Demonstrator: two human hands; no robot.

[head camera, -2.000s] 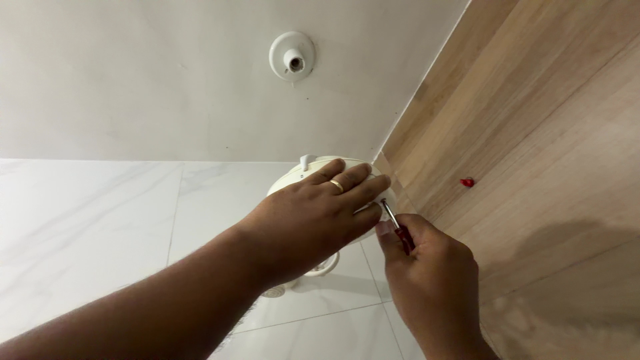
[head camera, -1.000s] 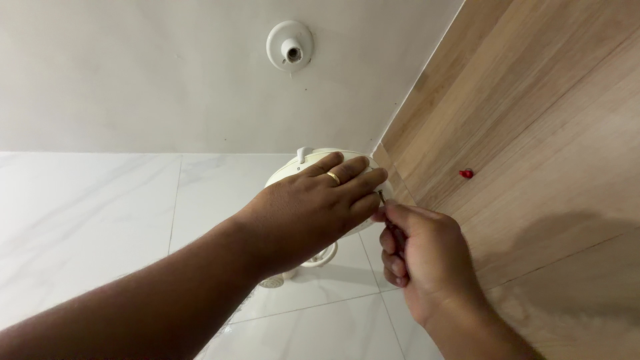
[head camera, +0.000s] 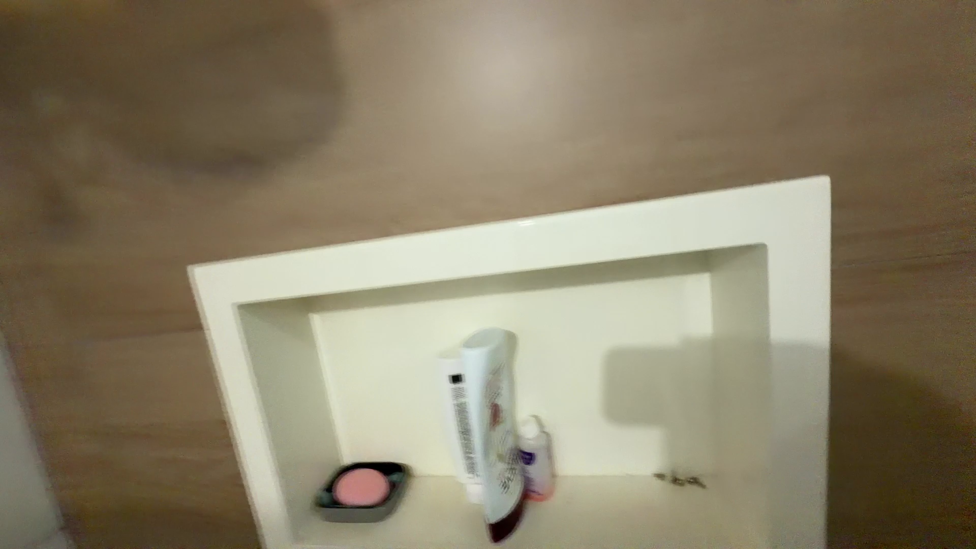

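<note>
Neither my left hand nor my right hand shows in the head view now, so what they hold is hidden. Before me is a white-framed wall niche (head camera: 526, 244). On its floor a pink bar of soap (head camera: 361, 486) lies in a dark soap dish (head camera: 357, 515) at the left. Near the middle stand a white tube with printing (head camera: 462, 427), a pale bottle with a dark red cap (head camera: 494, 427) in front of it, and a small white and pink bottle (head camera: 537, 463). Several small metal pieces, perhaps screws (head camera: 680, 479), lie at the right rear. The picture is blurred.
A wood-look wall (head camera: 534, 122) surrounds the niche. A large soft shadow falls on it at the upper left, and another shadow crosses the niche's right side. A pale surface (head camera: 19, 457) shows at the lower left edge.
The view has swung from the ceiling and the round white fixture to the niche. Both hands, seen at the fixture before, the right one with a red-handled tool, are out of view.
</note>
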